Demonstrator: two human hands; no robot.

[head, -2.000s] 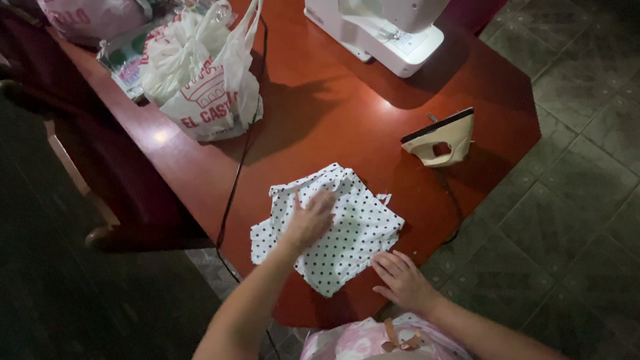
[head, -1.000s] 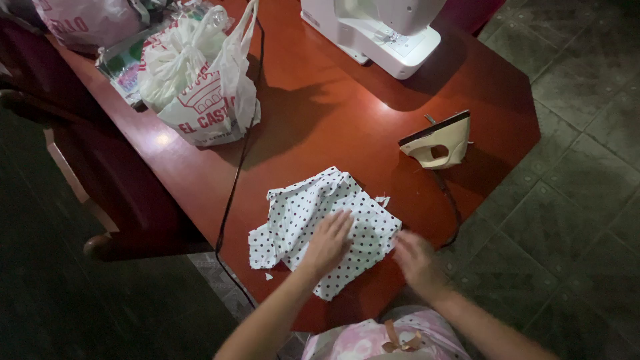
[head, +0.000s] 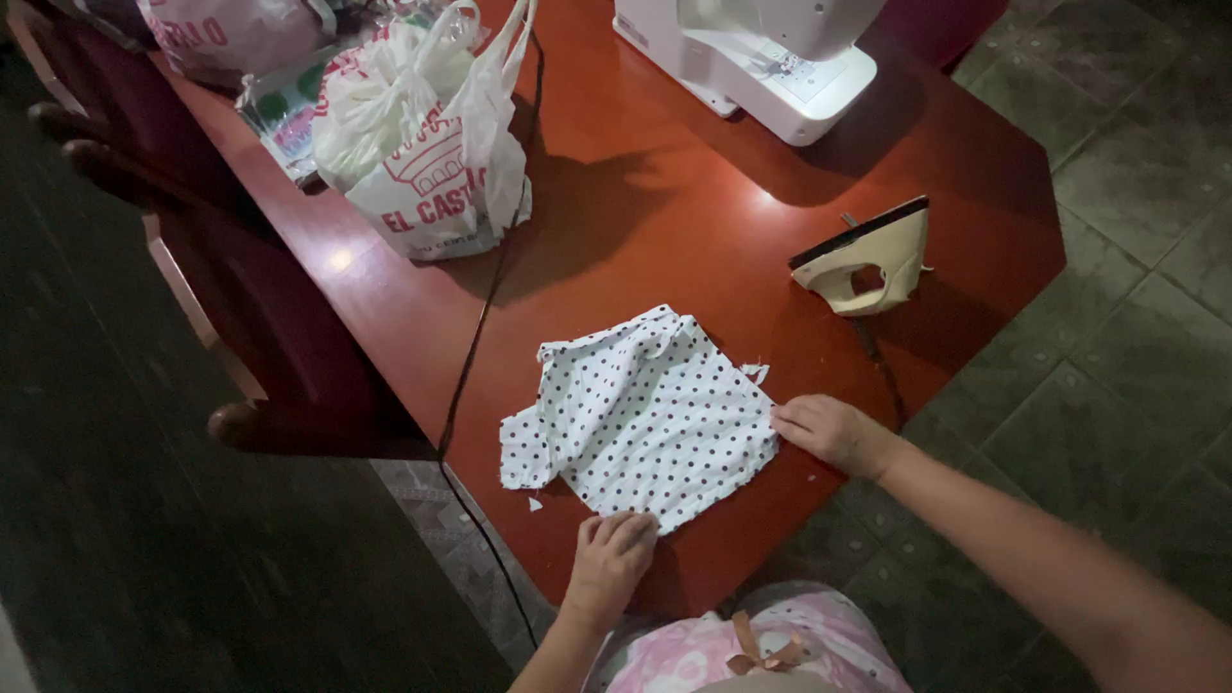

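White cotton-like fabric with black polka dots (head: pixel 664 423) lies on the reddish wooden table, partly folded and wrinkled along its upper left. The fingertips of my left hand (head: pixel 611 553) rest on its bottom corner nearest me. At its right corner my right hand (head: pixel 828 433) has thumb and fingers on the edge; whether either hand pinches the cloth is not clear. A small dotted flap sticks out at the left, and a small white scrap (head: pixel 535 503) lies below it. Another frayed scrap (head: pixel 757 372) sits by the upper right edge.
A clothes iron (head: pixel 861 265) with a cream body stands at the right, its cord running down over the table edge. Behind is a white sewing machine (head: pixel 770 77). A filled plastic bag (head: pixel 433 164) stands at the back left, with a dark cord (head: pixel 472 346) beside it. Chairs (head: pixel 289 318) line the left.
My left hand has moved off the middle of the fabric to its near corner. My right hand is now at the fabric's right corner.
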